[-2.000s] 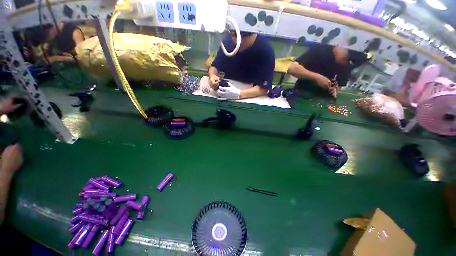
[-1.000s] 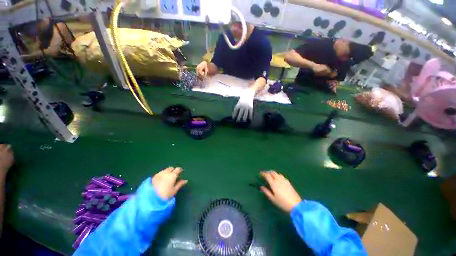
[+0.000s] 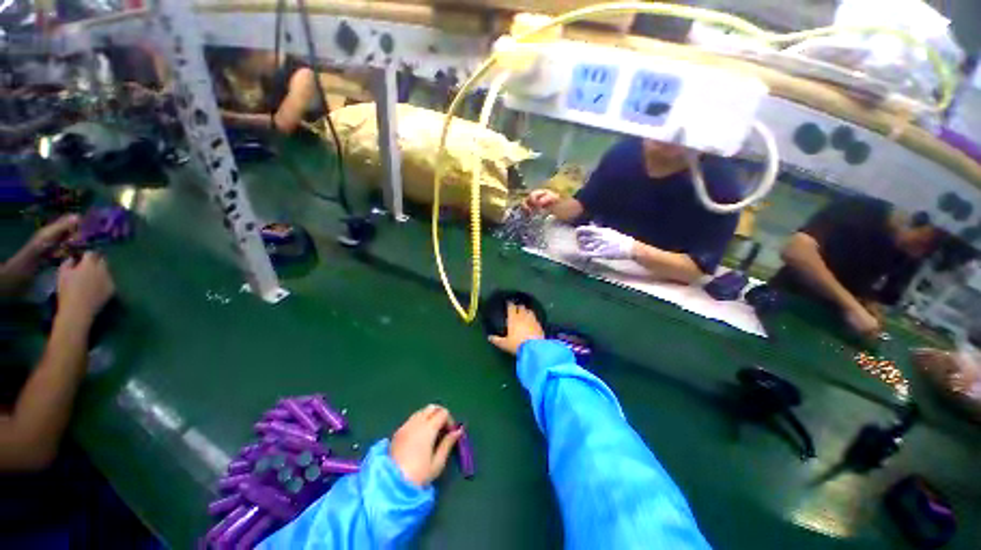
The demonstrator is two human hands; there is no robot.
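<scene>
My left hand [image 3: 425, 444], bare with a blue sleeve, has its fingertips on the upper end of one purple battery cell [image 3: 465, 453]. The cell slants just right of the hand, beside the loose pile of purple cells [image 3: 282, 467]. My right hand [image 3: 519, 327] reaches forward and grips the near edge of a black round housing [image 3: 509, 304]. The fingers hide part of it. Another black housing with a purple cell [image 3: 572, 346] is partly hidden behind my right sleeve.
A yellow cable [image 3: 474, 236] hangs in a loop just beyond my right hand. A white metal post [image 3: 221, 161] stands at left. Another worker's arms [image 3: 81, 306] are at far left. Two workers sit opposite. Black parts [image 3: 766, 395] lie on the green belt at right.
The view has turned left. My right hand has reached forward onto the black housing. My left hand has come to the single cell. The fan grille and carton have left the picture.
</scene>
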